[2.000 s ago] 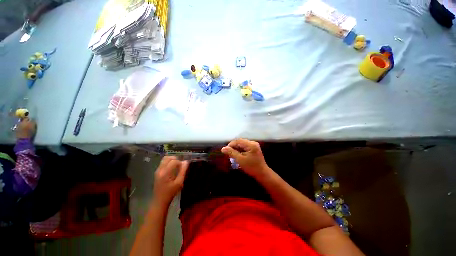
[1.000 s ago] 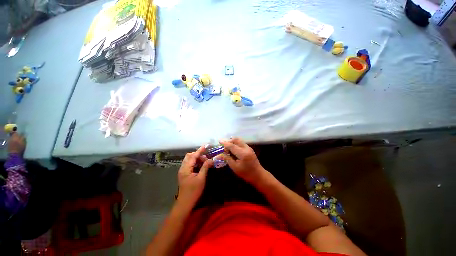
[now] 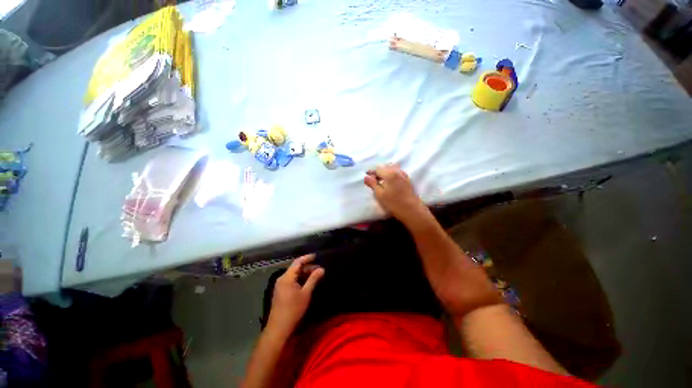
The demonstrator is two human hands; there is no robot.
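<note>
My right hand (image 3: 393, 189) is over the table's front edge, fingers curled; I cannot tell if it holds anything. My left hand (image 3: 297, 284) is below the table edge over my lap, thumb and fingers apart, with nothing visible in it. A blue-and-yellow toy (image 3: 332, 156) lies on the cloth beyond my right hand. A small heap of such toys (image 3: 265, 147) with blue-and-white cards lies left of it. A single small card (image 3: 312, 117) lies behind. A stack of clear bags with pink-red print (image 3: 155, 204) lies at the left.
Yellow printed packaging (image 3: 144, 83) is piled at the back left. A pen-like stick (image 3: 81, 248) lies near the seam. A yellow tape roll (image 3: 493, 90), another toy (image 3: 468, 63) and a pale pack (image 3: 417, 48) lie at the back right. A brown carton (image 3: 558, 280) stands below right.
My hands have separated. The printed bagged piece they held is no longer visible. My right hand has moved up to the table edge, and my left hand has opened. The view has shifted.
</note>
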